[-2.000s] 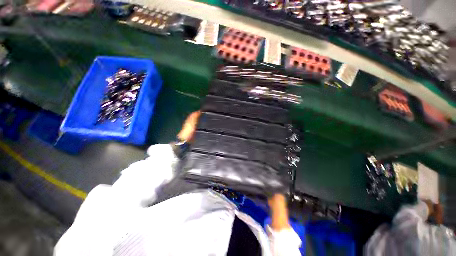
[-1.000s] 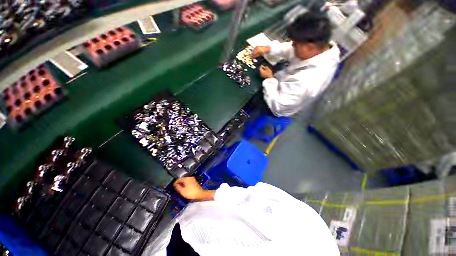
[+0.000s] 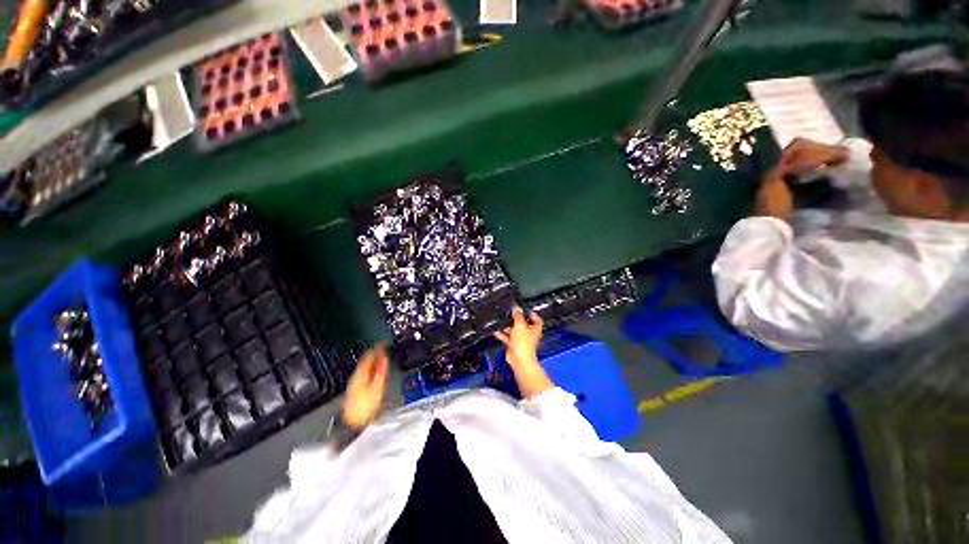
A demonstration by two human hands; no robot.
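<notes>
A black tray [image 3: 438, 349] in front of me is heaped with small shiny silver-and-black parts [image 3: 430, 255]. My right hand [image 3: 523, 340] is at its front right corner, fingers on the edge. My left hand [image 3: 367, 388] is blurred just off its front left corner; whether it touches the tray or holds anything is unclear. To the left lies a stack of black pocket trays [image 3: 228, 356], its near pockets empty, with shiny parts [image 3: 202, 250] in the far rows.
A blue bin [image 3: 64, 468] with loose parts is at far left. Pink-orange trays [image 3: 244, 90] line the bench's far side. A blue stool [image 3: 595, 388] is below the bench edge. At right, a person in white [image 3: 839, 271] works beside pale parts [image 3: 728, 133] and a metal post [image 3: 685, 64].
The view has swung from the left tray stack to the right and partly back. My left hand, out of view a second ago, now shows beside the heaped tray. My right hand remains near its corner.
</notes>
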